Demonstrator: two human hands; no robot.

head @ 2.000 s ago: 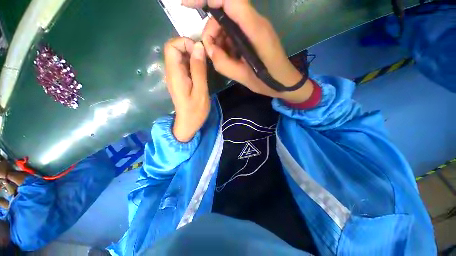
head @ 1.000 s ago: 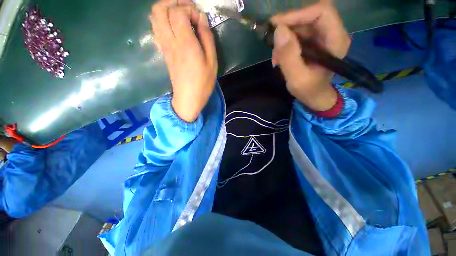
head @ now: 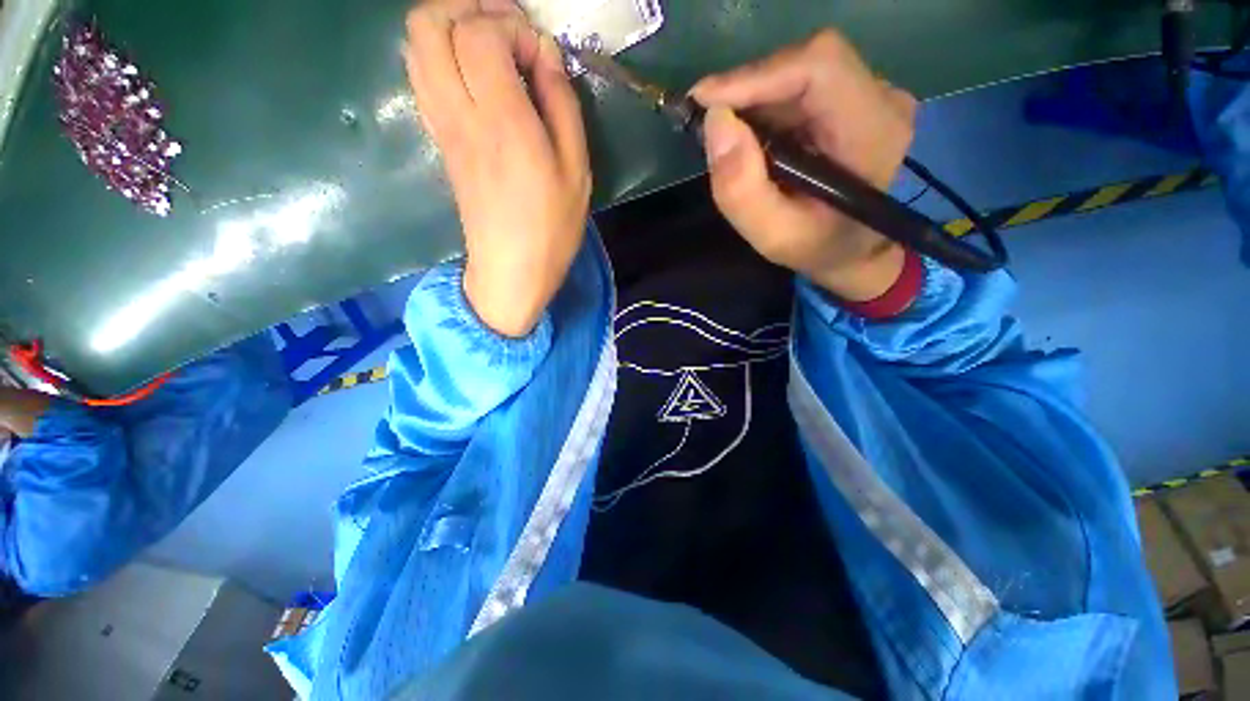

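The phone unit (head: 620,19), a pale flat piece with a board at its near end, lies at the top edge, partly cut off by the picture. My left hand (head: 503,158) is at its left side with fingers curled onto it; the fingertips are partly hidden. My right hand (head: 809,158) holds a black-handled pen-like tool (head: 877,206) with a metal shaft and a cord, like a soldering iron. Its tip touches or is very near the unit's near end, beside my left fingers. A pile of small purple-pink components (head: 113,121) lies on the left.
The glossy dark green bench mat (head: 295,130) has its curved front edge near my body. Another person's blue sleeve (head: 137,459) and an orange-red band (head: 137,393) are at the lower left. Cartons (head: 1193,562) stand at the lower right. A dark cable hangs at the upper right.
Since two seconds ago, the phone unit sits at a different angle and my right hand has moved right, off the left fingers. Over the last second the tool has shifted slightly left.
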